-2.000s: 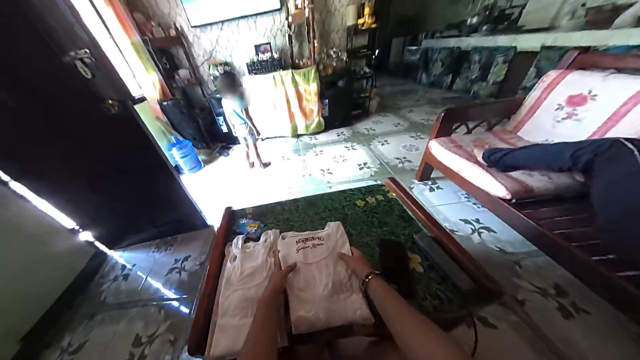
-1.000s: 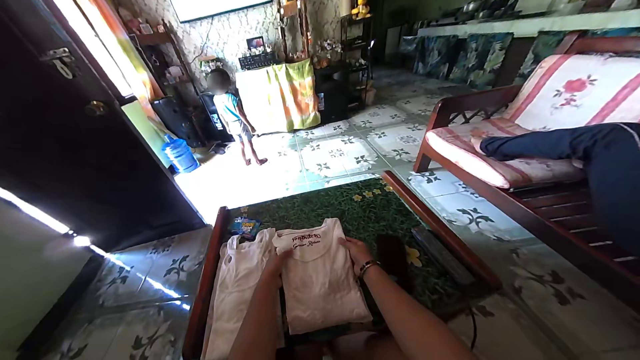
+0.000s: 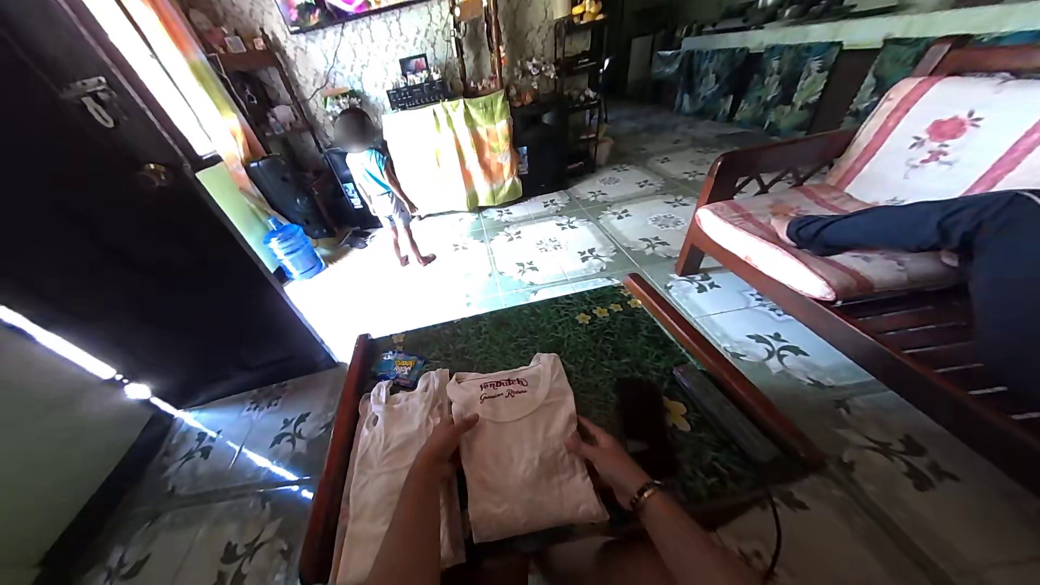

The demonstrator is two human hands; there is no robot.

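Observation:
A folded white T-shirt (image 3: 524, 463) with dark lettering inside its neck lies on a low table with a green grass-pattern top (image 3: 520, 333). My left hand (image 3: 445, 439) rests at the shirt's left edge, thumb on the fabric. At its right edge, my right hand (image 3: 605, 455), with a bracelet at the wrist, has its fingers against the side. Whether either hand grips the cloth cannot be told. Left of the shirt lie folded white sleeveless tops (image 3: 394, 471). A small blue packet (image 3: 400, 367) is just beyond them.
Raised wooden rails (image 3: 715, 366) edge the table. A dark object (image 3: 643, 422) and a long grey device (image 3: 725, 414) lie to the right. A child (image 3: 378, 183) stands beyond the table near a blue water jug (image 3: 294, 248). Someone's legs (image 3: 902, 223) rest on the wooden sofa (image 3: 877, 341).
My hands stay beside the folded T-shirt, having shifted slightly lower along its sides. The shirt's neck looks flatter and straighter than two seconds ago.

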